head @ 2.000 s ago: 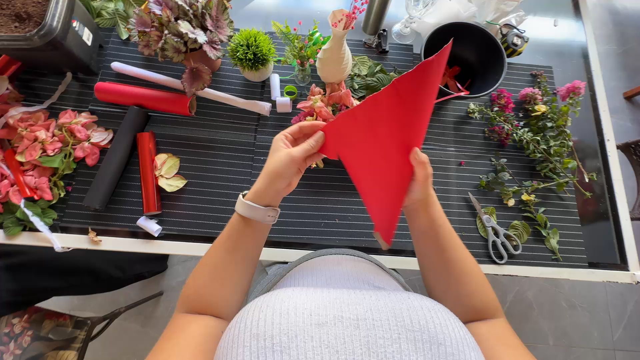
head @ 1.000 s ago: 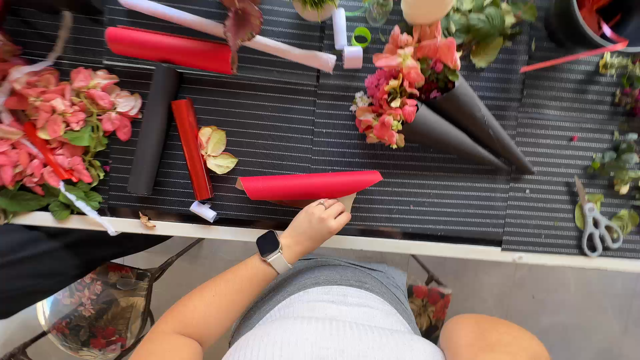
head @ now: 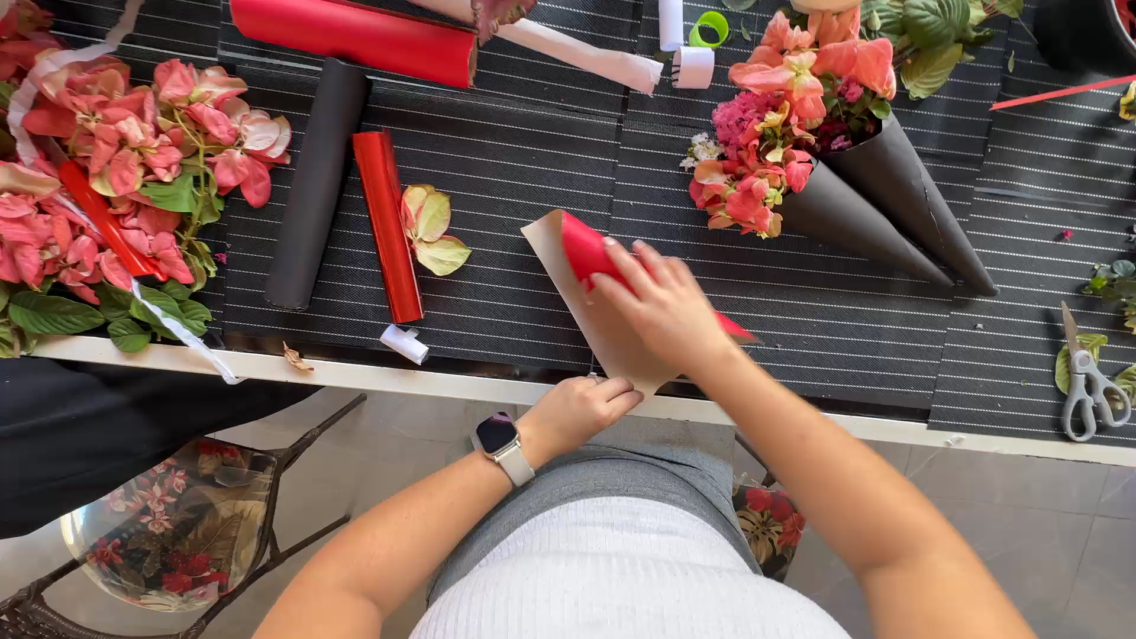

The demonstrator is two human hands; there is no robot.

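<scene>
A sheet of red paper with a brownish underside (head: 612, 328) lies partly curled on the striped black mat near the table's front edge. My left hand (head: 581, 413), a watch on its wrist, pinches the sheet's near corner at that edge. Spread over the sheet's red rolled part is my right hand (head: 657, 306), its fingertips pressing on the curl. Beyond it to the right lie two black paper cones (head: 923, 204) filled with pink and coral flowers (head: 754, 169).
Left of the sheet are a red foil roll (head: 388, 226), a black roll (head: 318, 186), a larger red roll (head: 355, 35) and pink blossoms (head: 115, 142). Gray-handled scissors (head: 1087, 382) lie at the right. A black container (head: 1083, 35) stands at the upper right.
The red sheet, held up in both hands two seconds ago, is down on the mat with its brownish side showing. My right hand, not visible one second ago, is on it. The view has shifted.
</scene>
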